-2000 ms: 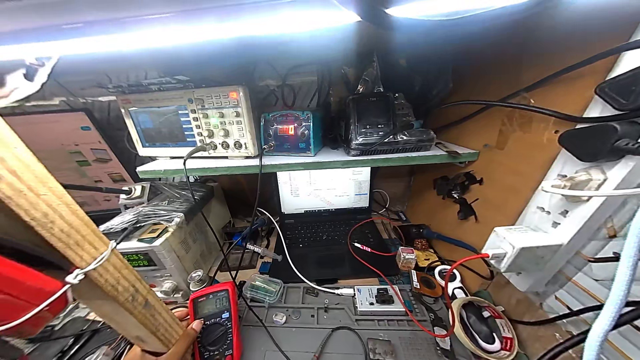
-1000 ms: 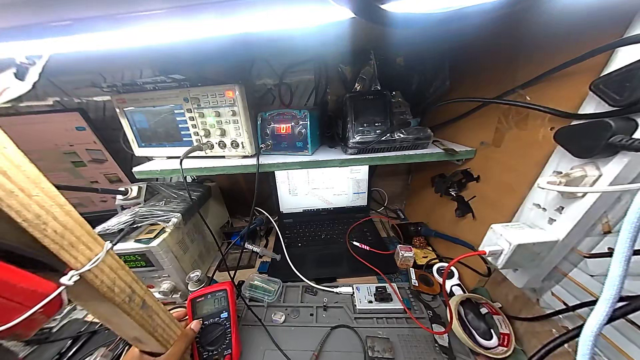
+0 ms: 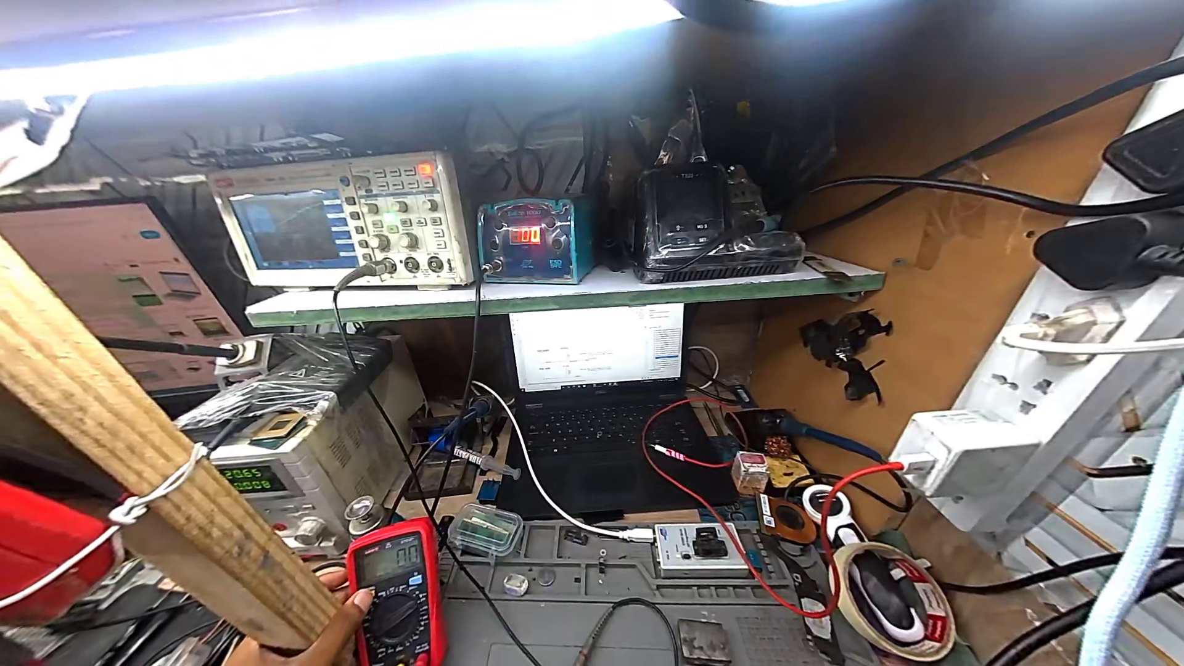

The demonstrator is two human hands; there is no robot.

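At the lower left my left hand [image 3: 328,629] is at the left edge of a red digital multimeter [image 3: 398,592], its thumb near the dial; the fingers are partly hidden behind a wooden post [image 3: 157,462]. The meter stands tilted up with its display lit. My right hand is not in view. Right of the meter lies a grey repair mat [image 3: 518,629] with a clear plastic box [image 3: 486,530], a small white device with a black socket [image 3: 700,549] and a metal block [image 3: 704,640]. An open laptop [image 3: 597,435] stands behind the mat.
A shelf [image 3: 573,301] above the laptop carries an oscilloscope [image 3: 342,222], a blue station [image 3: 534,240] and a plastic-wrapped black device [image 3: 684,222]. A bench power supply [image 3: 305,453] stands left. Tape roll [image 3: 893,601], red cable [image 3: 740,546] and a white power strip [image 3: 1036,388] occupy the right.
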